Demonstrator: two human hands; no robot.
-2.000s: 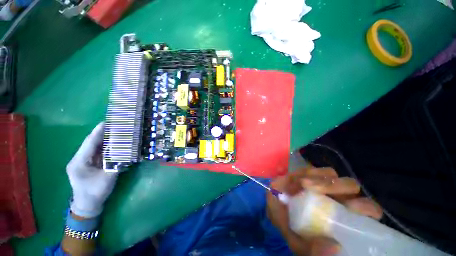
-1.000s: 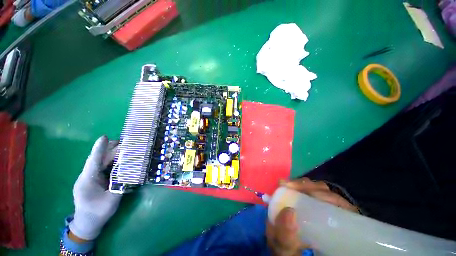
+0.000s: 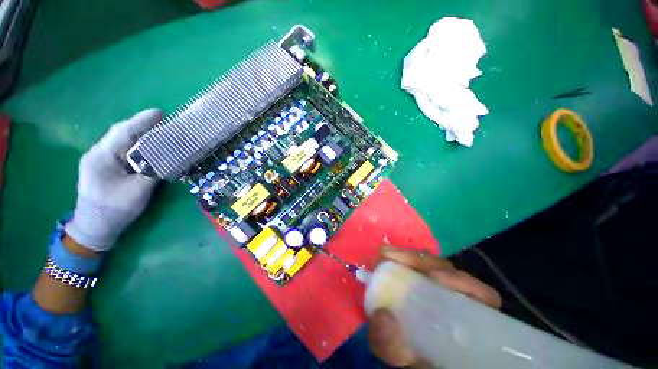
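A circuit board (image 3: 288, 187) lies tilted on a red foam pad (image 3: 346, 295), with a silver ribbed heatsink (image 3: 224, 108) along its upper left edge. My left hand (image 3: 112, 180), in a white knit glove, grips the bracket end of the heatsink. My bare right hand (image 3: 404, 310) holds a large translucent glue syringe (image 3: 462, 317). Its thin dispensing needle (image 3: 341, 261) points at the board's lower edge, near the two round white-topped capacitors (image 3: 305, 236) and the yellow film capacitors (image 3: 278, 252). Whether the tip touches is unclear.
A crumpled white tissue (image 3: 446, 79) lies on the green mat (image 3: 361, 43) beyond the board. A yellow tape roll (image 3: 567, 140) and a pale strip (image 3: 633, 66) lie at the right. A dark object (image 3: 13, 43) is cut off at the upper left.
My left hand has moved up and turned the board and heatsink clockwise, with the red pad turned too. The needle has moved from beside the lower corner to near the round capacitors.
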